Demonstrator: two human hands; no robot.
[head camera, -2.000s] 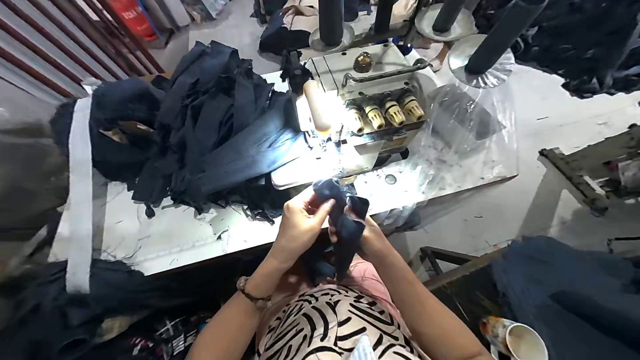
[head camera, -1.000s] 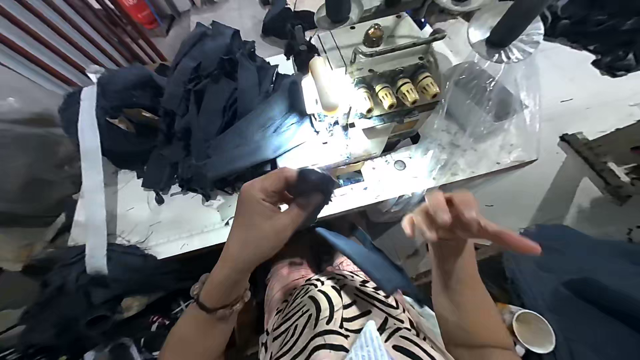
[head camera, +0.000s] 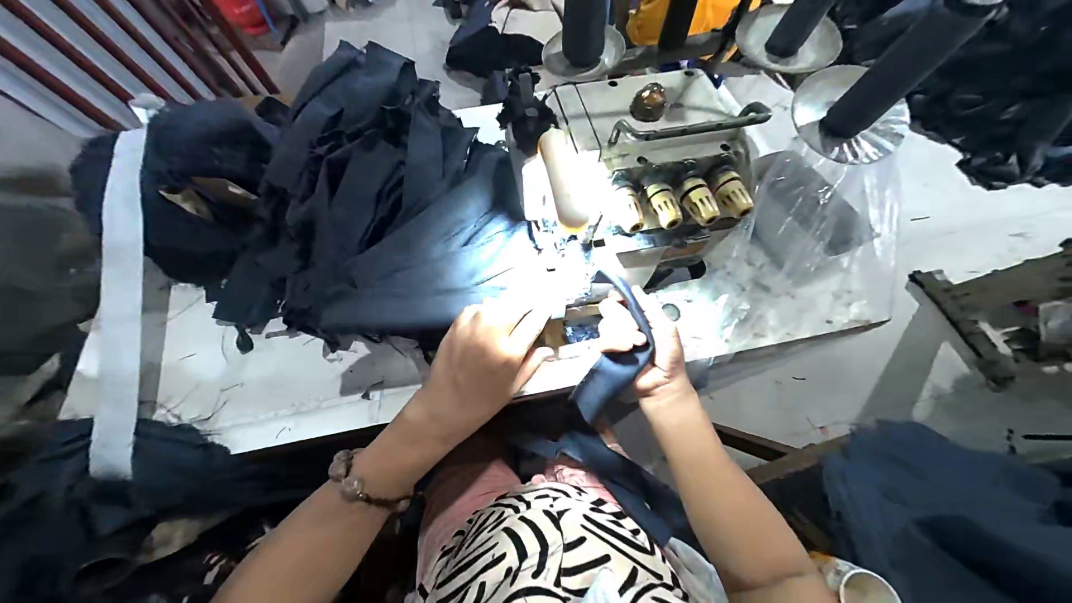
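Note:
An overlock sewing machine (head camera: 670, 117) stands on the white table, its needle area lit so brightly that detail is lost. My right hand (head camera: 649, 343) is closed around a dark blue fabric strip (head camera: 615, 377), which runs up to the presser foot area and hangs down over my lap. My left hand (head camera: 490, 347) lies at the front left of the machine bed, fingers reaching into the glare; whether it holds cloth there cannot be told. Left of the machine, a heap of dark blue cloth pieces (head camera: 360, 167) reaches to the lit area.
Thread cones on metal discs (head camera: 850, 113) rise behind the machine. A clear plastic bag (head camera: 825, 209) lies at its right. A white band (head camera: 121, 301) hangs over the table's left end. More dark cloth (head camera: 946, 511) and a cup (head camera: 867, 586) are at lower right.
Both hands have moved up to the front of the machine. My right hand, in the air and without cloth one second ago, now grips the strip. The dark piece seen in my left hand is no longer visible there.

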